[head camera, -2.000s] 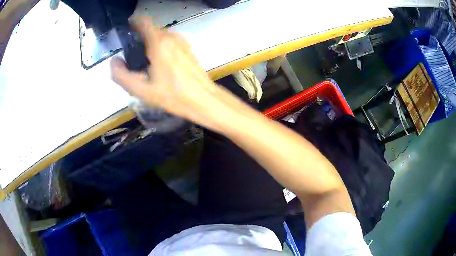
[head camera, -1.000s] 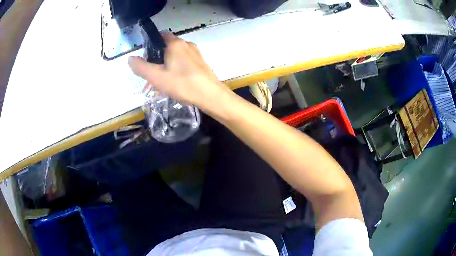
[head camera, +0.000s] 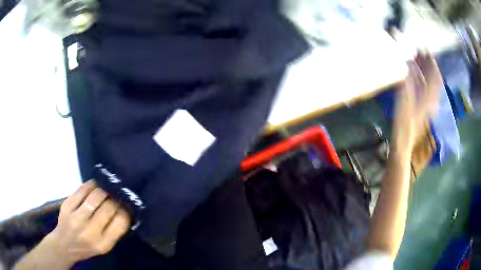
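A dark navy garment (head camera: 221, 95) lies over the table and hangs over its front edge towards my lap. A white label (head camera: 184, 137) lies on it, turned like a diamond. A dark brand label (head camera: 118, 185) with white lettering is at the garment's lower left edge. A small white tag (head camera: 73, 56) shows at the upper left edge. My left hand (head camera: 94, 219) grips the garment edge beside the brand label. My right hand (head camera: 419, 92) is raised at the far right, away from the garment, blurred, with no object visible in it.
The white table (head camera: 31, 126) has a yellow-brown front edge. A red bin (head camera: 328, 146) stands below it, with dark cloth (head camera: 311, 211) bearing a white tag beside and over it. A blurred pale machine part (head camera: 79, 16) is at the upper left. Blue items and green floor (head camera: 448, 200) are at the right.
The dark garment now covers the middle of the view, with labels showing. My left hand has come into view holding its edge. My right hand has moved from the table far to the right. The clear plastic is no longer visible.
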